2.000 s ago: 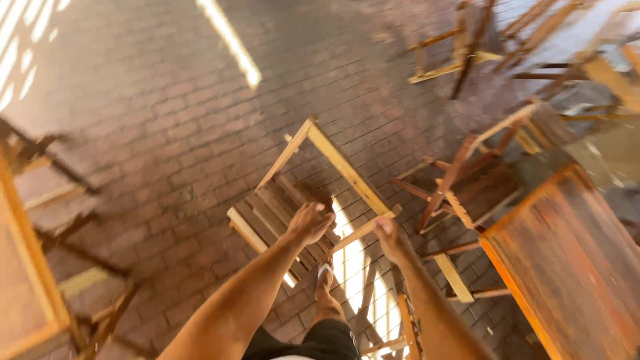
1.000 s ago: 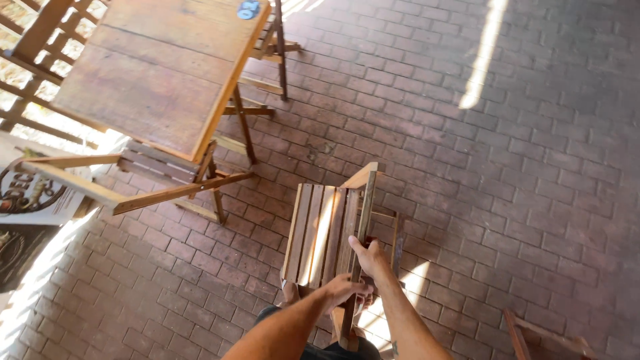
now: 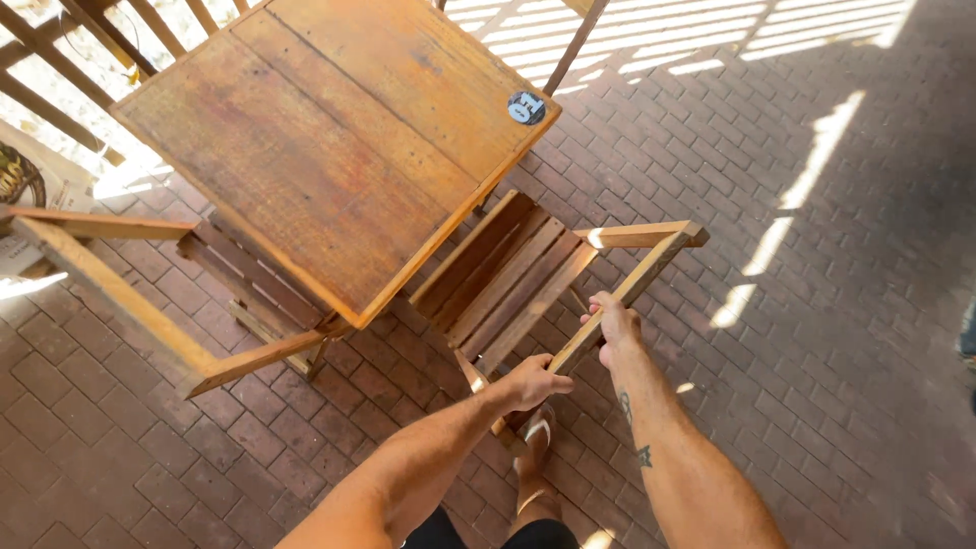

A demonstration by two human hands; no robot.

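Note:
Both hands grip the top rail of a slatted wooden folding chair (image 3: 526, 282), which stands unfolded at the near right side of a square wooden table (image 3: 328, 145). My left hand (image 3: 536, 383) is closed around the lower left part of the rail. Farther up the same rail, my right hand (image 3: 614, 326) is wrapped around it, some fingertips showing on the seat side. The inner edge of the slatted seat lies close against the table's side, and whether it reaches under the tabletop I cannot tell.
A second wooden folding chair (image 3: 259, 290) stands at the table's lower left side. Beyond it are a wooden railing (image 3: 53, 53) and a printed sack or banner (image 3: 46, 183). The floor is brick paving (image 3: 686, 457). Part of a person (image 3: 967, 335) shows at the right edge.
The view has shifted a lot. The held chair, apart from the table a second ago, is now beside it. My hands are farther apart on its top rail.

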